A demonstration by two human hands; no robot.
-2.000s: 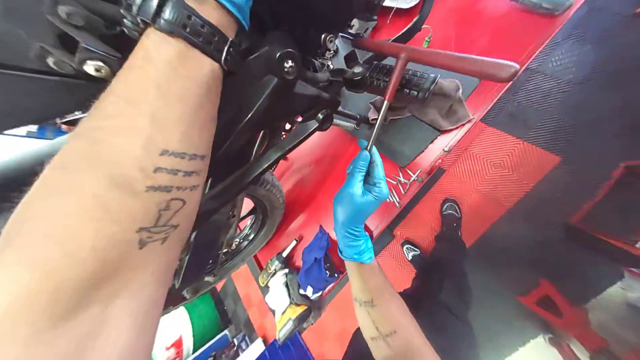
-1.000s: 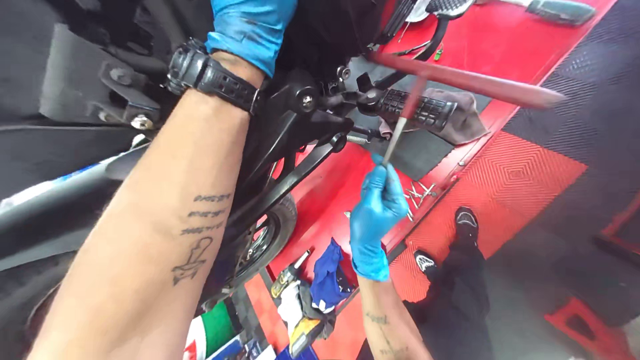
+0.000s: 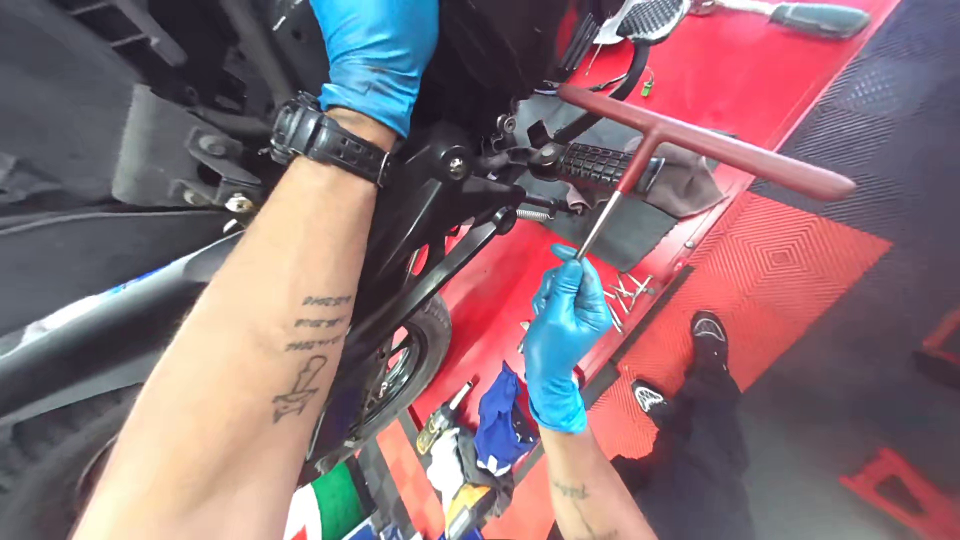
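My left hand (image 3: 382,60), in a blue glove with a black watch at the wrist, reaches up among the dark parts of a motorcycle. Its fingers are out of sight, so its grip cannot be made out. My right hand (image 3: 566,322), also gloved in blue, is shut on the metal shaft of a T-handle wrench (image 3: 652,139). The wrench's red crossbar is above the hand, in front of a ribbed black footpeg (image 3: 596,165). Near my left wrist is a black frame bracket with a bolt (image 3: 456,163).
A grey-brown cloth (image 3: 686,184) and a dark mat (image 3: 637,236) lie on the red lift platform (image 3: 484,289). Thin metal pieces (image 3: 630,292) lie near its edge. Below are a wheel (image 3: 427,337), a blue cloth (image 3: 501,420) and a power tool (image 3: 437,427). A handled tool (image 3: 821,20) lies at top right.
More of my left glove shows now than two seconds ago, and the view has shifted somewhat. My right hand keeps hold of the T-handle wrench's shaft throughout.
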